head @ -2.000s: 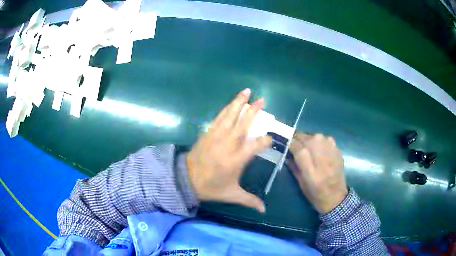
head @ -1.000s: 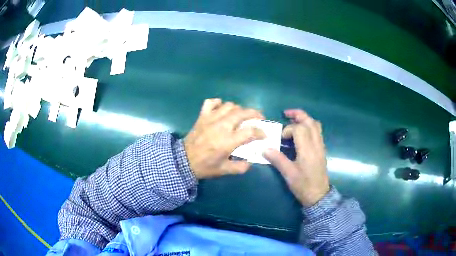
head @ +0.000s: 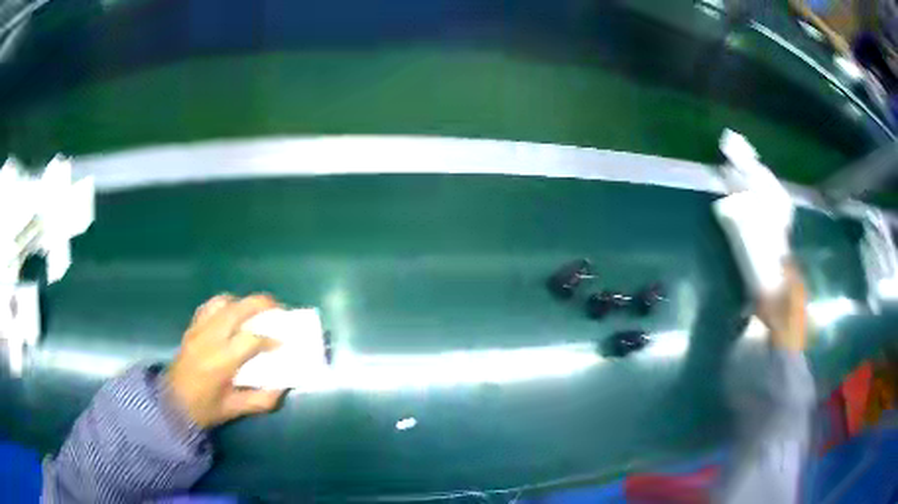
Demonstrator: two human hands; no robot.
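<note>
My left hand (head: pixel 224 359) holds a folded white insert card (head: pixel 283 349) over the green surface at the left. A dark bit shows at the card's right edge. My right hand (head: pixel 784 313) is blurred at the far right, with its fingers at the lower end of a white retail box (head: pixel 756 228). The box looks opened, with a flap at its upper end. Several glossy black plug-like pieces (head: pixel 630 342) lie loose between my hands, nearer the right one.
White flat inserts (head: pixel 65 212) lie in a heap at the left edge. A pale rail (head: pixel 394 156) crosses behind the green surface. More white items (head: pixel 878 258) show at the right edge. A small white speck (head: pixel 406 423) lies near the front. Red shapes (head: pixel 859 396) show at the lower right.
The view has swung to the right. My right hand has let go of the folded insert and moved right to a white box. My left hand still holds the insert.
</note>
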